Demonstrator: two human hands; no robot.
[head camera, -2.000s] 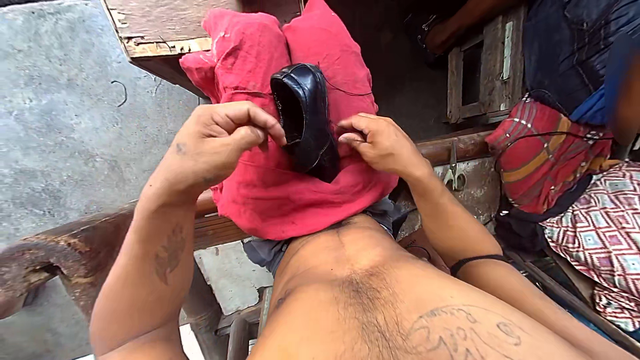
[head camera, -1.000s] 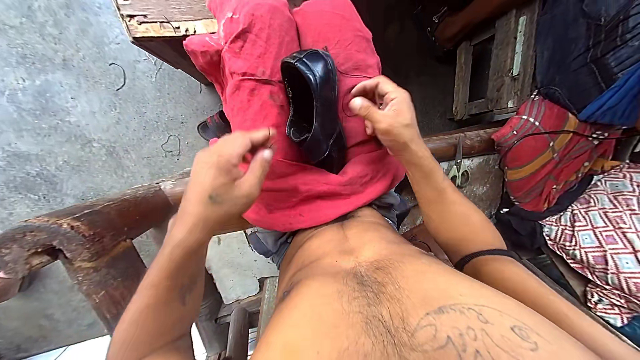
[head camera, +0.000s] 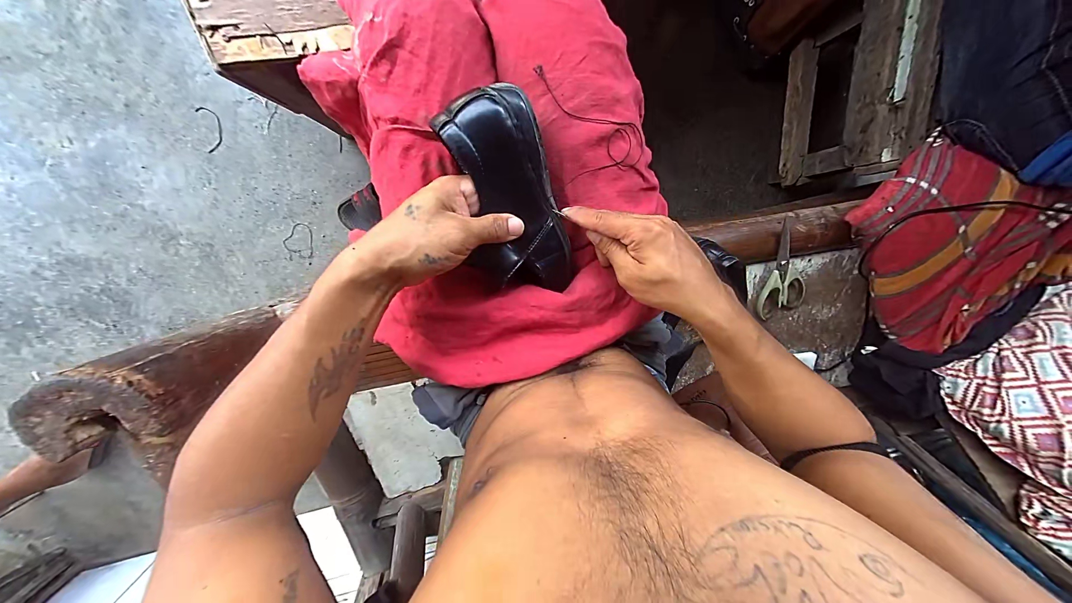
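Note:
A black leather shoe lies tilted on its side on the red cloth that covers my lap. My left hand grips the shoe from the left, its thumb resting on the leather near the stitched seam. At the shoe's right edge, where the upper meets the sole, my right hand has thumb and index finger pinched together. A small thin tip shows at that fingertip; what it is cannot be told. Dark thread runs in loose loops over the cloth to the right of the shoe.
Scissors hang by the wooden rail at right. Beyond them are a striped red cloth bundle and a patterned cloth. A wooden table corner juts in at upper left, and a wooden frame stands at upper right.
My left hand has come onto the shoe and taken hold of it. The shoe has been turned onto its side, its opening no longer showing. My right hand has moved in to the shoe's edge.

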